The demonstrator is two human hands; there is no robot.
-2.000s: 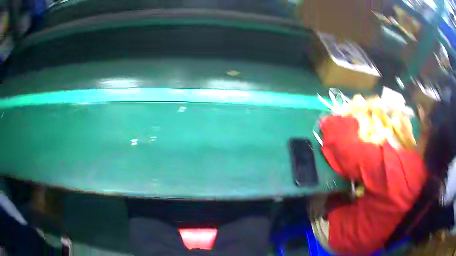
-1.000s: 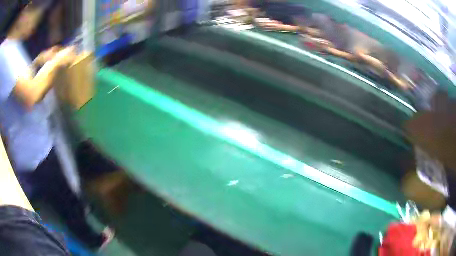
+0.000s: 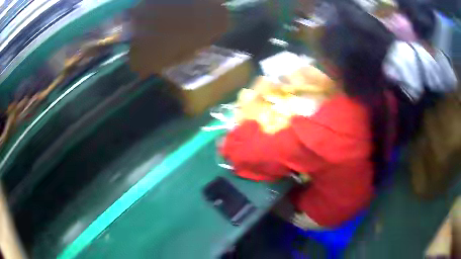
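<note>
Neither of my hands shows. Blurred tan strips at the lower left and lower right edges may be my arms, but I cannot tell. An open brown carton (image 3: 217,93) stands at the upper middle of the bench, with a large flap (image 3: 177,35) up behind it. Its filling looks pale grey and white, with details blurred. A black mobile phone (image 3: 230,200) lies on the green bench (image 3: 167,222), nearest in front of me.
A person in red (image 3: 328,152) sits at the bench on a blue stool (image 3: 328,238), beside crumpled yellow material (image 3: 278,96) and white cords (image 3: 221,117). Other people are blurred at upper right and far left. A bright green strip (image 3: 131,195) runs along the bench.
My view has swung left and then back right. The neighbour in red, phone and open carton now show nearer the middle. The standing person with a carton has left the picture.
</note>
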